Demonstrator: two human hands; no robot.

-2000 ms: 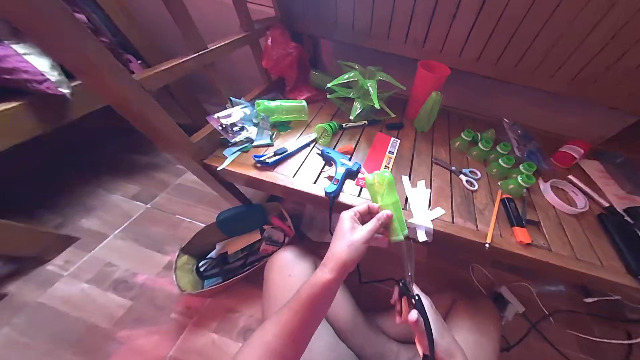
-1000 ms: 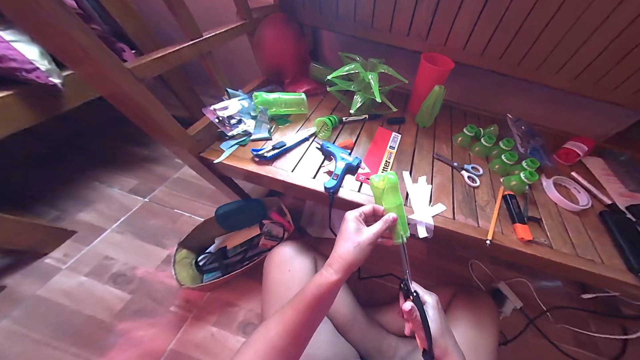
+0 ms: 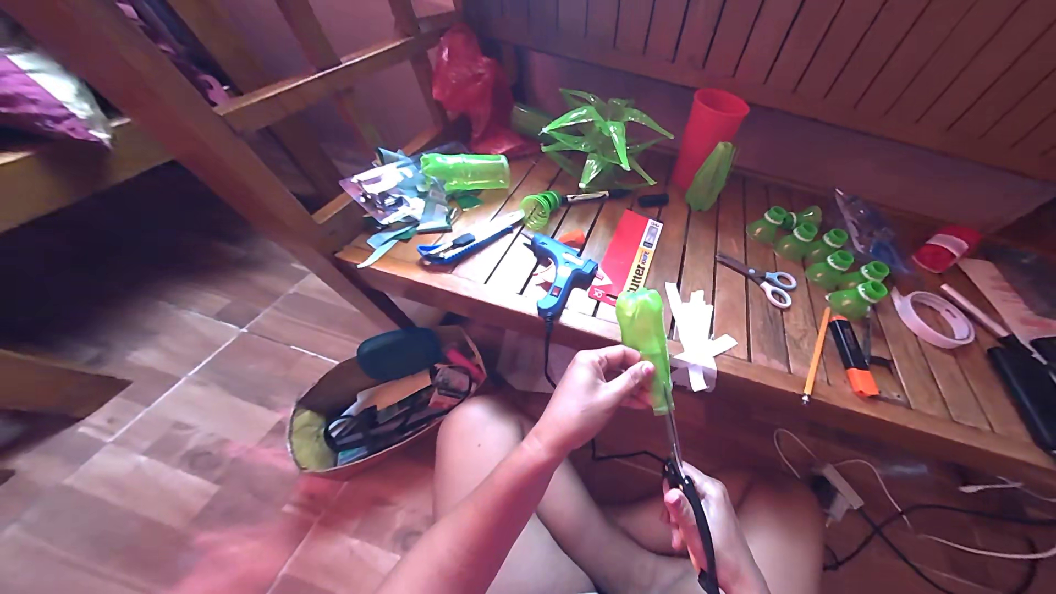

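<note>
My left hand [image 3: 606, 392] pinches a piece of green plastic bottle [image 3: 643, 334] between thumb and fingers, just off the front edge of the slatted wooden bench. My right hand [image 3: 709, 520] grips black-handled scissors [image 3: 675, 462] below it, with the blades pointing up against the lower edge of the green piece. Behind the piece lie a blue glue gun [image 3: 565, 268], a red cutter-blade packet [image 3: 631, 256] and white paper strips [image 3: 697, 334]. Farther back stands a spiky green plastic form [image 3: 609, 136]. How far the blades are apart is hard to tell.
On the bench are small scissors [image 3: 763, 280], several green bottle tops [image 3: 829, 268], a tape roll [image 3: 932, 318], a pencil [image 3: 817, 355], a blue cutter knife [image 3: 470, 243] and a red cup [image 3: 709, 132]. A filled bag [image 3: 305, 429] sits on the floor left of my knees; cables [image 3: 899, 516] lie at right.
</note>
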